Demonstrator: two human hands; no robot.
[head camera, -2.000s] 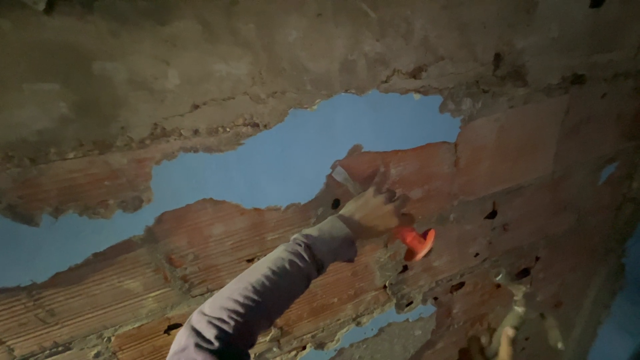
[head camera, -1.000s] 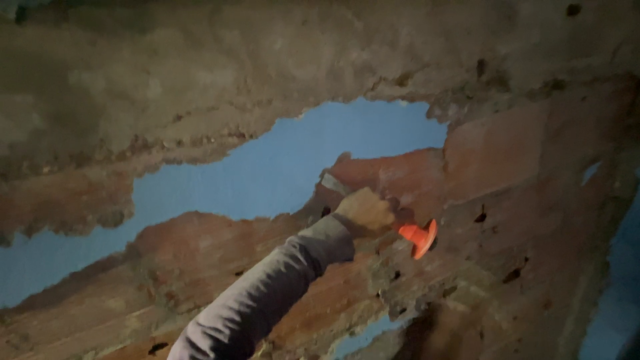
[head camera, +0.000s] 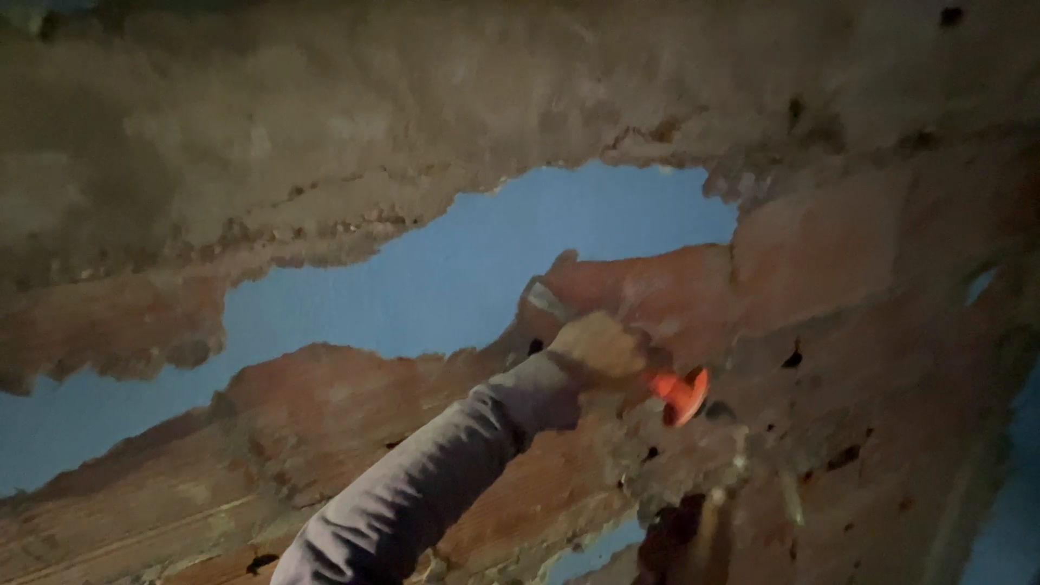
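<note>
My left hand (head camera: 600, 348), in a grey sleeve, is closed around a chisel. The chisel's flat metal blade (head camera: 548, 299) points up and left, against the edge between a blue painted patch (head camera: 455, 268) and bare red hollow brick (head camera: 666, 292). The tool's orange hand guard (head camera: 684, 396) sticks out at the lower right of the fist. Just right of the guard, a dark blurred shape (head camera: 719, 410) sits above a pale streak, possibly a hammer in motion. My right hand cannot be made out clearly in the blur below it.
Rough grey-brown plaster or mortar (head camera: 325, 106) spans the top. Ribbed brick with mortar joints and small dark holes (head camera: 792, 354) runs across the lower part. Smaller blue patches (head camera: 597, 552) show at the bottom and along the right edge (head camera: 1003, 504).
The blurred pale shape at the lower right has shifted toward the orange guard. My left hand keeps its hold on the chisel at the patch's edge.
</note>
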